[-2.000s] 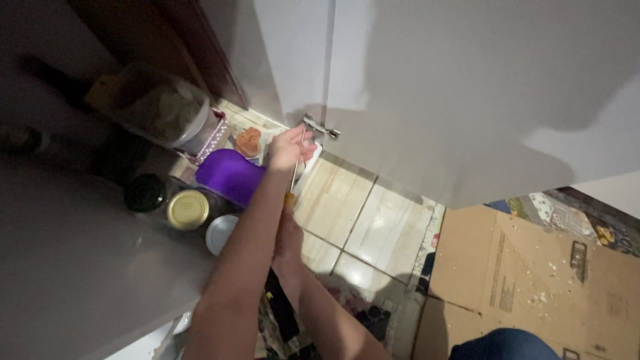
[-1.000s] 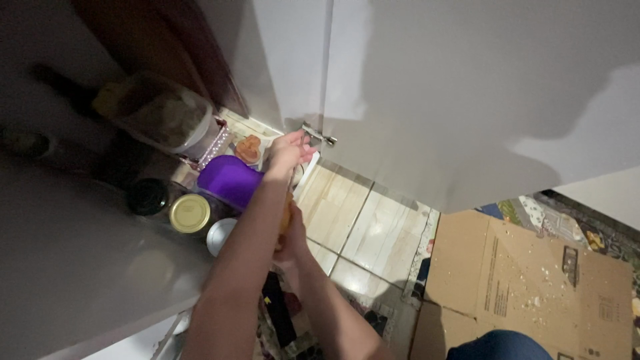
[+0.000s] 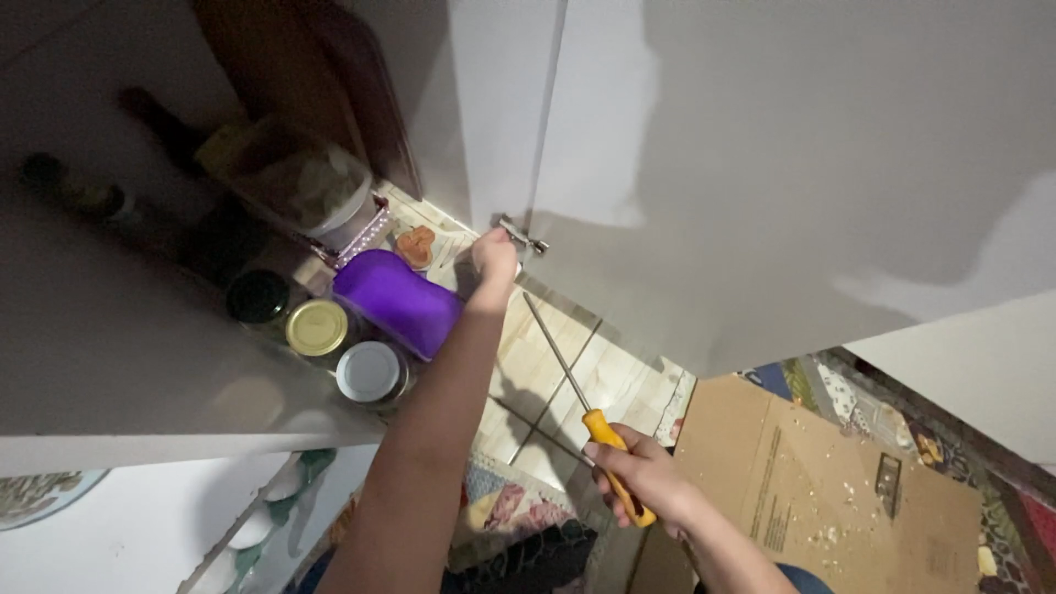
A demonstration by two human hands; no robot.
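In my right hand (image 3: 631, 474) is a screwdriver (image 3: 610, 462) with a yellow handle; its long metal shaft points up and left over the tiled floor, its tip apart from the hinge. My left hand (image 3: 495, 256) is at the metal cabinet hinge (image 3: 524, 235), where the white door (image 3: 742, 165) meets the cabinet side. The fingers are partly turned away, so whether they grip anything cannot be told. Just left of that arm lies a purple item (image 3: 400, 301), with an orange-brown item (image 3: 415, 246) behind it.
Jars with a gold lid (image 3: 317, 327), a white lid (image 3: 369, 371) and a dark lid (image 3: 258, 296) stand at left, near a clear plastic container (image 3: 330, 198). Flattened cardboard (image 3: 808, 478) with crumbs lies at right on a patterned rug. Eggs (image 3: 252, 528) are at lower left.
My right hand has moved down and right with the screwdriver, away from the left hand and the hinge. My left hand stays by the hinge.
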